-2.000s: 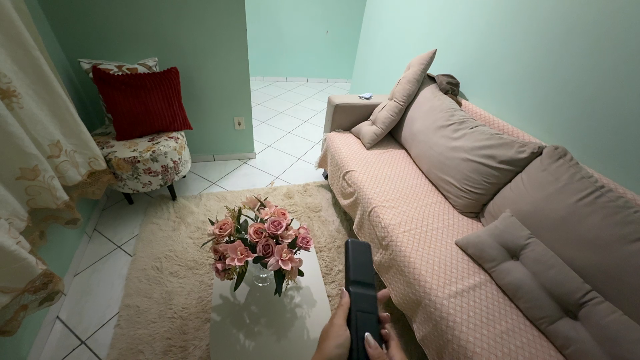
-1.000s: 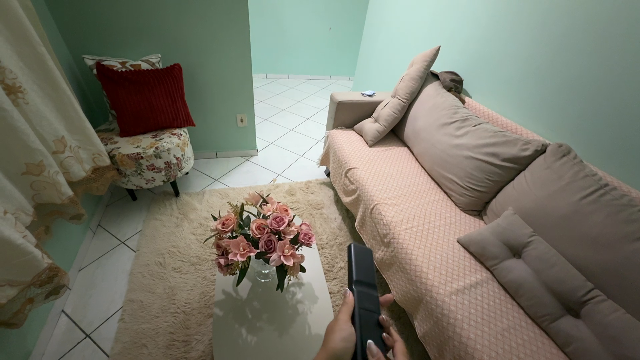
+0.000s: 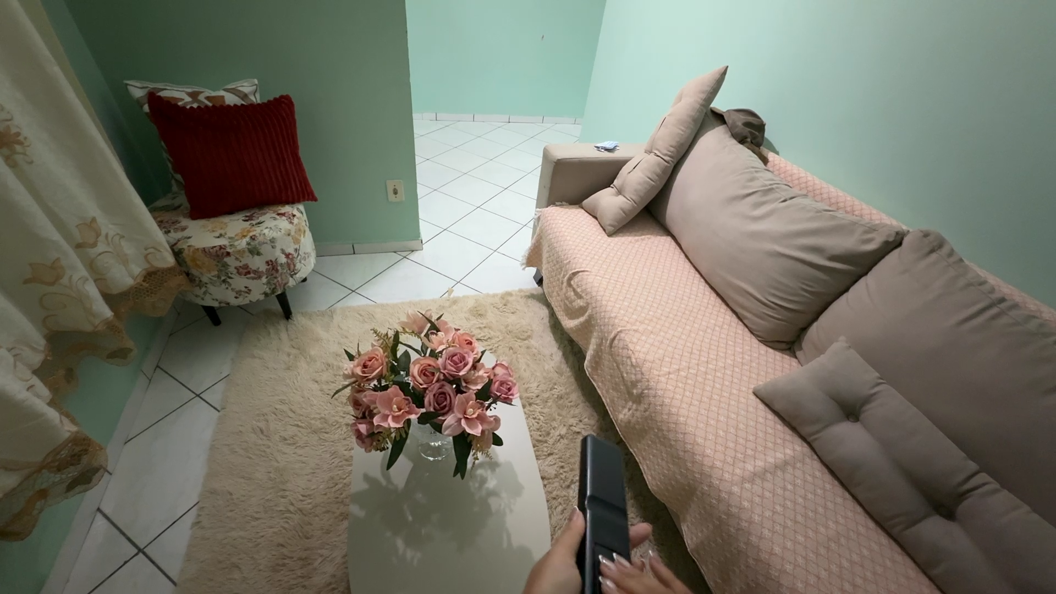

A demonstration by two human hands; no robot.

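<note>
A long black handheld device, perhaps a remote control, points away from me at the bottom of the view. My left hand grips it from the left side, thumb along its edge. Fingertips of my right hand rest on the near part of the device. Its lower end is hidden by the fingers and cut off by the frame. Just left of it stands a light coffee table, bearing a glass vase of pink artificial-looking flowers.
A sofa with a pink throw and beige cushions runs along the right. A shaggy beige rug lies under the table. At the left are a floral chair with a red cushion and a curtain.
The black device and both hands have stayed together at the bottom of the view. The right-hand fingers have moved onto the device's near part.
</note>
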